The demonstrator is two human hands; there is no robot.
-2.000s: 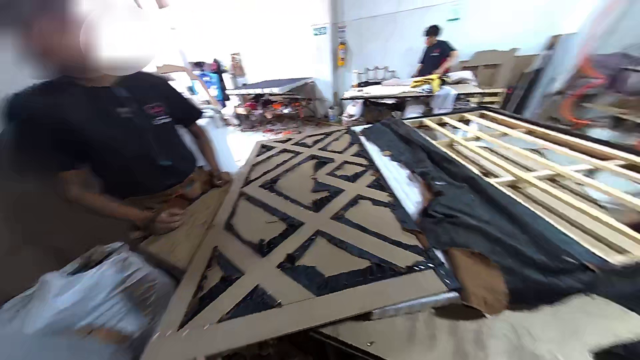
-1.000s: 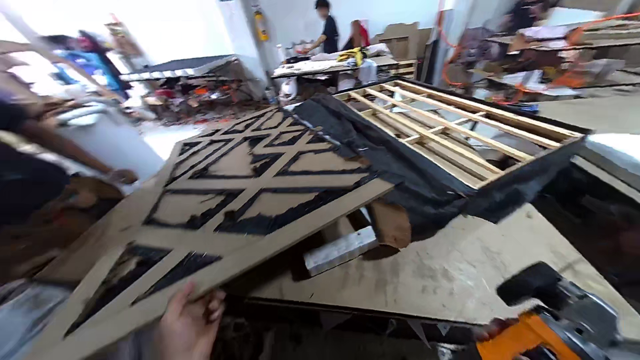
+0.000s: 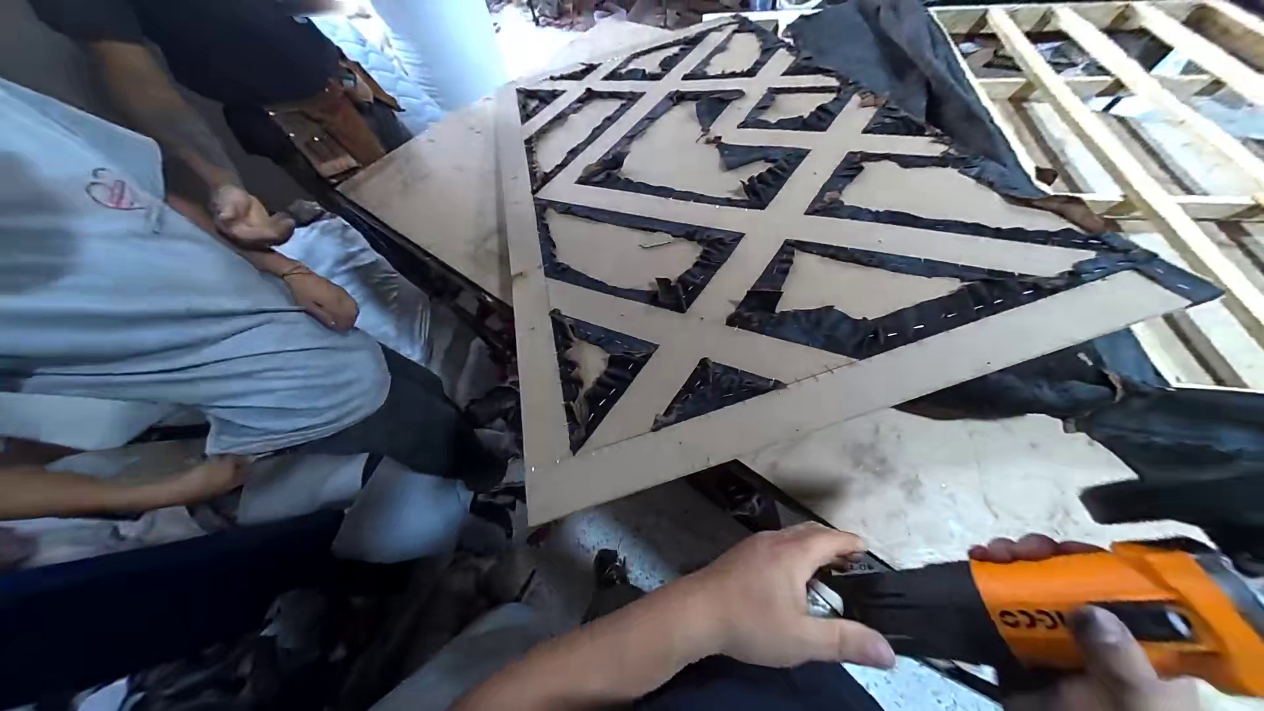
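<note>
My right hand (image 3: 1106, 632) is closed around the orange body of an Ingco power tool (image 3: 1116, 592) at the lower right. My left hand (image 3: 780, 597) lies at the tool's black end, thumb and fingers spread around a small metal part there; how firmly it touches cannot be told. Beyond both hands lies a large lattice panel (image 3: 691, 449) of tan board, with black fabric (image 3: 889, 326) stapled around its openings and ragged fabric edges showing. The tool's far end is cut off by the frame's edge.
A person in a grey shirt (image 3: 178, 286) is close on the left, with another person in dark clothes (image 3: 217, 59) behind. A slatted wooden frame (image 3: 1116, 118) lies at the upper right beside black fabric. The worktable (image 3: 889, 474) extends beneath the panel.
One second ago my left hand was at the panel's near edge and the orange tool lay on the table; now both hands are at the tool. A grey-shirted person now shows on the left.
</note>
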